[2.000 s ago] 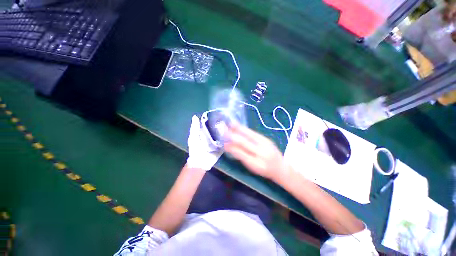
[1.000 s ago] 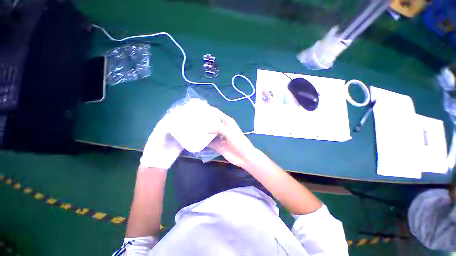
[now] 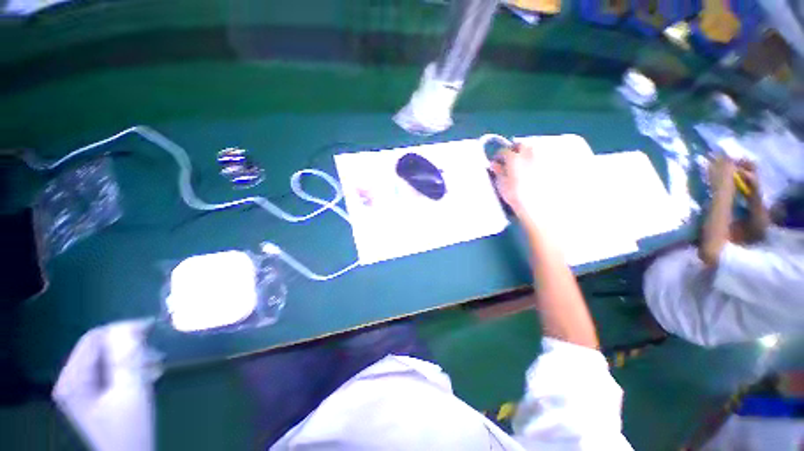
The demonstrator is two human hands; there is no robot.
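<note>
The white rounded-square device unit (image 3: 212, 291) lies on the bench near its front edge, in or on a clear plastic bag (image 3: 271, 286). My gloved left hand (image 3: 110, 374) is blurred at the lower left, apart from the unit; its finger pose is unclear. My bare right hand (image 3: 513, 181) reaches over the papers, fingers down beside the tape roll (image 3: 494, 141). A thin dark item, likely the pen (image 3: 505, 204), shows under its fingers; whether it is gripped I cannot tell. The white cable (image 3: 189, 181) snakes over the bench, its plug end (image 3: 270, 249) right of the unit.
A mouse (image 3: 421, 176) sits on the instruction sheet (image 3: 432, 225). Further right are white record sheets (image 3: 608, 207). A striped metallic part (image 3: 238, 167) and crinkled plastic (image 3: 79, 203) lie left. A bagged post (image 3: 432, 101) stands behind. Another person's hands (image 3: 727, 198) are at right.
Both hands have let go of the device unit, which now lies on the bench. My right hand has moved right to the tape roll, my left hand down and left. The view has shifted right.
</note>
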